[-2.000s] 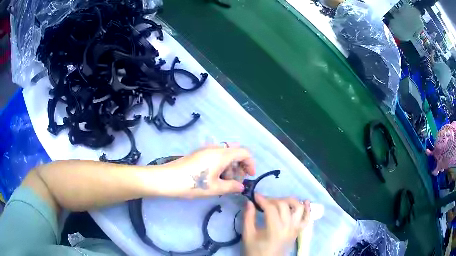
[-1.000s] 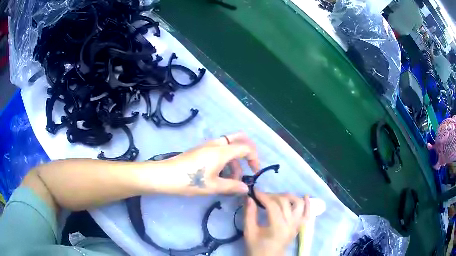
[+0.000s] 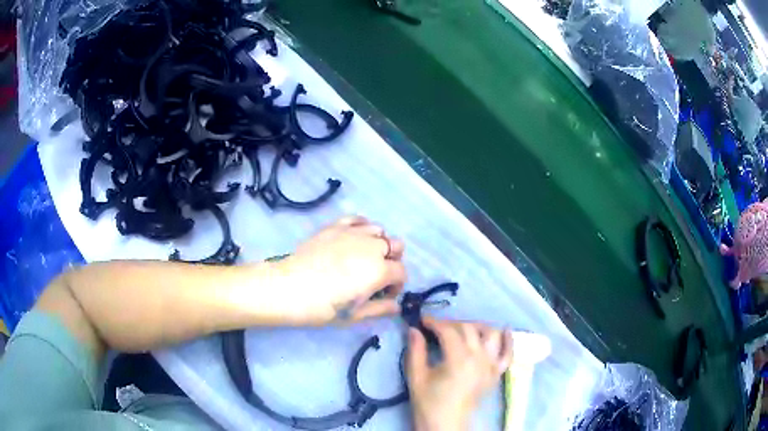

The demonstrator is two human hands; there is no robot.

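My right hand [image 3: 455, 366] holds a black plastic yoke [image 3: 434, 295] at the lower middle, its stem side turned left. My left hand [image 3: 358, 274] is just left of the yoke's stem, with a small gap. Its fingers are curled, and whether they hold something small is hidden. A black headband [image 3: 238, 370] lies on the white sheet under my left arm, with a yoke [image 3: 355, 383] at its lower end, partly behind my right hand.
Many loose yokes [image 3: 160, 126] are heaped at upper left by a clear bag [image 3: 42, 76]. A white-headed mallet [image 3: 529, 347] lies right of my right hand. A small-parts bag [image 3: 653, 396] is at lower right. Headphone frames [image 3: 644, 261] lie on the green belt [image 3: 505, 151].
My left hand has drawn back left from the yoke, its fingers more curled. The yoke has turned slightly in my right hand. The frames on the belt have shifted slightly down and right.
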